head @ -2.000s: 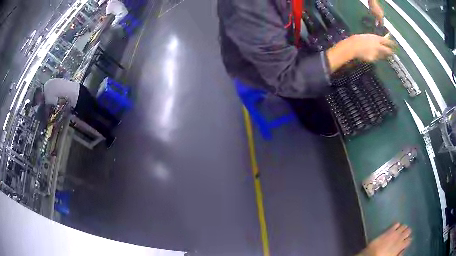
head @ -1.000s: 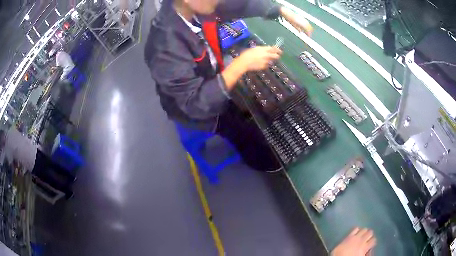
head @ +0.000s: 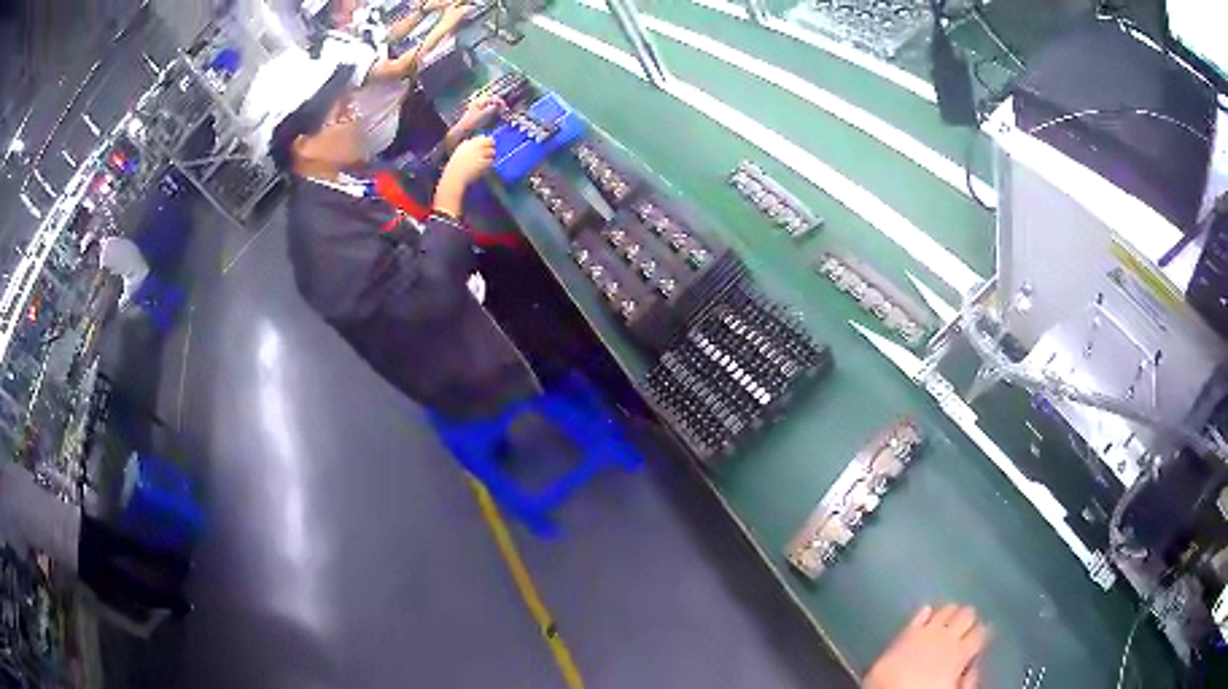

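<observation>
My left hand (head: 929,649) lies palm down on the green mat (head: 808,464) at the bottom edge, partly cut off, with its fingers a little apart and nothing visible in it. A long metal fixture bar (head: 858,498) with a row of small parts lies on the mat beyond the hand, not touched. My right hand is out of the picture. Two thin pale lines show on the mat right of my left hand, too small to name.
Black parts trays (head: 734,364) stand along the bench edge, with two more fixture bars (head: 873,296) beside them. The white machine (head: 1098,289) with tubing is at the right. A seated worker (head: 391,283) handles parts over a blue tray (head: 539,135); another person is behind.
The view has swung, so the worker and trays appear further left and more of the machine shows. The worker's hands have moved to the blue tray. My left hand remains on the mat.
</observation>
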